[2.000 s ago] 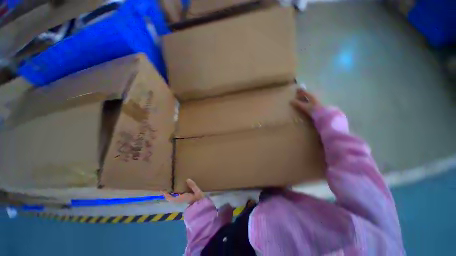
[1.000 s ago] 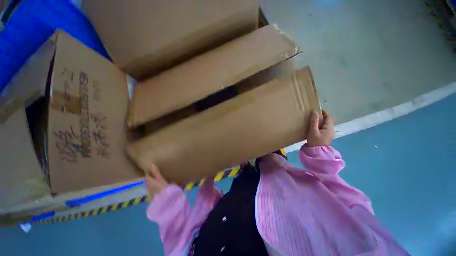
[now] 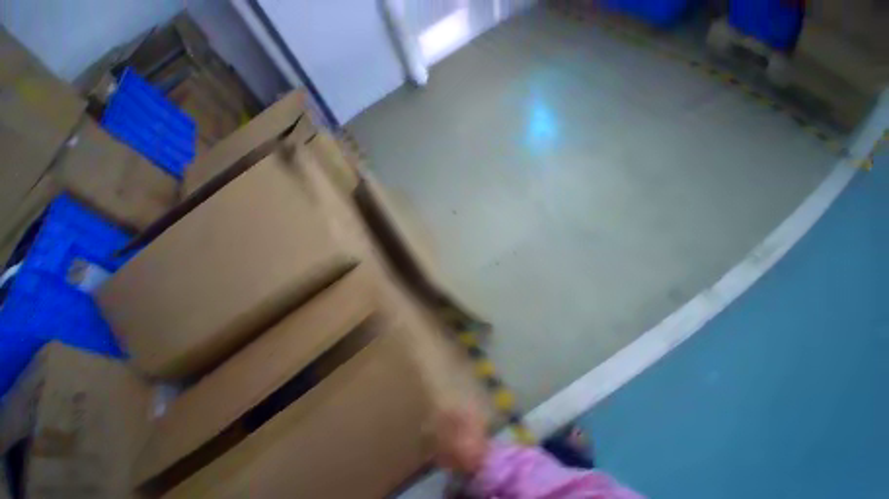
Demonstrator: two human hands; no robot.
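Observation:
A brown cardboard carton (image 3: 322, 419) stands at the lower centre-left, its top flaps nearly together with a dark gap between them. My right hand (image 3: 460, 439), in a pink sleeve, is blurred and lies at the carton's near right edge; whether its fingers grip the carton cannot be told. My left hand is out of the picture. A second carton (image 3: 234, 263) with a raised flap stands right behind it. A carton with dark writing (image 3: 78, 429) is at the lower left.
Blue plastic crates (image 3: 49, 283) lie at the left, with another blue crate (image 3: 151, 122) farther back. Yellow-black tape (image 3: 502, 398) runs along the cartons' right side. A white line (image 3: 673, 317) divides grey floor from blue-green floor. Crates and cartons stand at the far upper right.
The view has swung right and up, showing more grey floor and the back wall. My left hand has left the picture. The carton with the gap now sits lower in view.

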